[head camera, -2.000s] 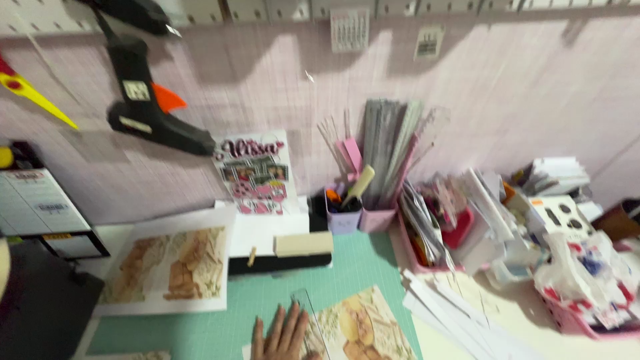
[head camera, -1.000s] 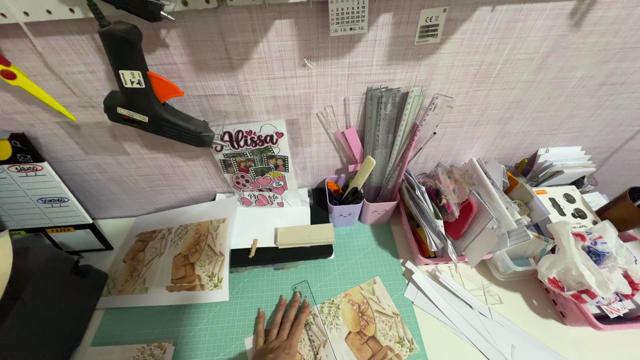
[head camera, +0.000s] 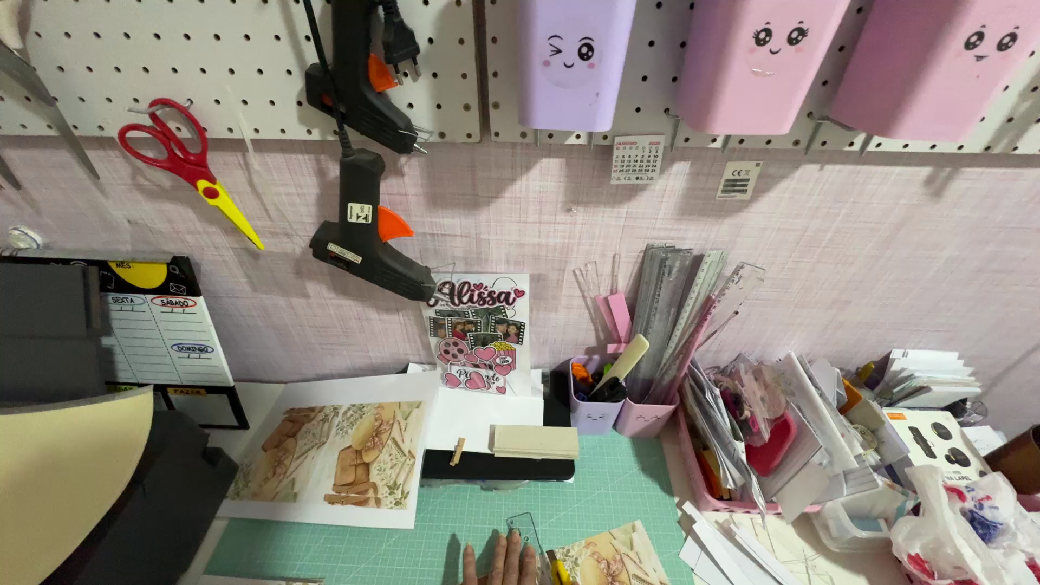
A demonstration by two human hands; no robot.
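Observation:
At the bottom edge of the head view, my left hand (head camera: 500, 561) lies flat with its fingers spread, over the end of a clear ruler (head camera: 524, 528) on the green cutting mat (head camera: 463, 520). Right beside it, the yellow tip of a tool, perhaps a craft knife (head camera: 560, 569), touches the left side of a printed floral sheet (head camera: 621, 556). The hand that holds this tool is out of frame. A larger printed sheet (head camera: 426, 463) lies at the mat's left. Behind, a small wooden clothespin (head camera: 457, 451) and a cream block (head camera: 535, 441) rest on a black-edged device.
Pen and ruler cups (head camera: 597, 413) stand at the mat's back edge. To the right are a pink basket of papers (head camera: 699, 479), white paper strips (head camera: 727, 548) and a plastic bag (head camera: 951, 520). Glue guns (head camera: 366, 236) and red-yellow scissors (head camera: 191, 166) hang from the pegboard (head camera: 244, 73).
The view has tilted upward, bringing the pegboard and its hanging cups into sight. A yellow tool tip now shows beside my left hand, where the earlier frames show none.

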